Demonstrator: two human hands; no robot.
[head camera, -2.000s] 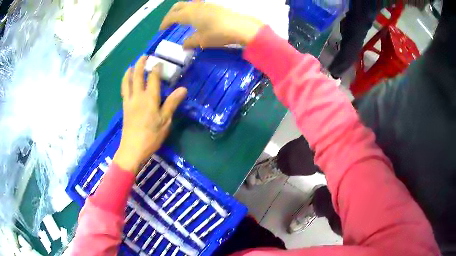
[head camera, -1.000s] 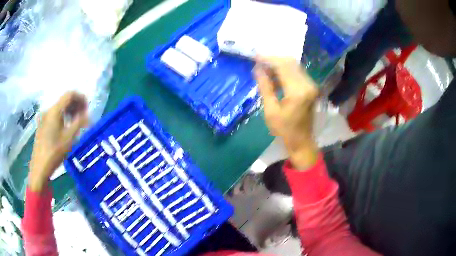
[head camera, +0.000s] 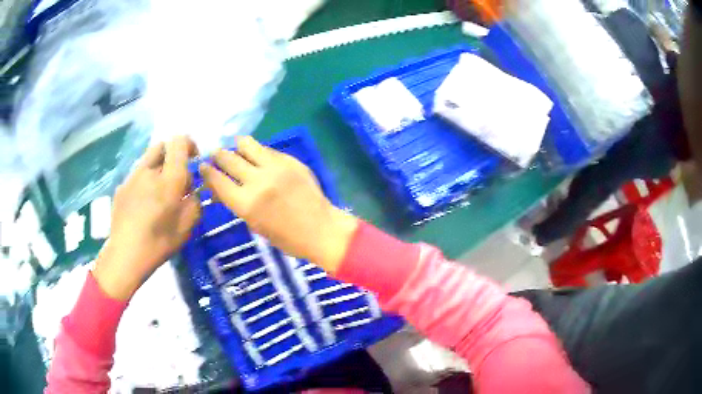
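Note:
My left hand (head camera: 154, 208) and my right hand (head camera: 273, 196) are close together over the far left corner of the near blue tray (head camera: 254, 377). The fingertips nearly meet. Whether something small is between them is too blurred to tell. Slim white stick parts (head camera: 269, 312) lie in rows in this tray, partly hidden by my right hand. A second blue tray (head camera: 431, 173) sits further right on the green bench, with white blocks (head camera: 389, 104) at its left end and a white card (head camera: 493, 108) on its right side.
A large shiny polybag (head camera: 192, 69) is at upper left. Loose white inserts (head camera: 146, 331) lie left of the near tray. Stacked clear trays (head camera: 585, 69) are at upper right. A red stool (head camera: 616, 242) and a person in dark clothes (head camera: 646, 331) are at right.
My left hand has moved right and my right hand has moved left from the far tray, so they now meet over the near tray. The view has shifted, and both trays appear turned.

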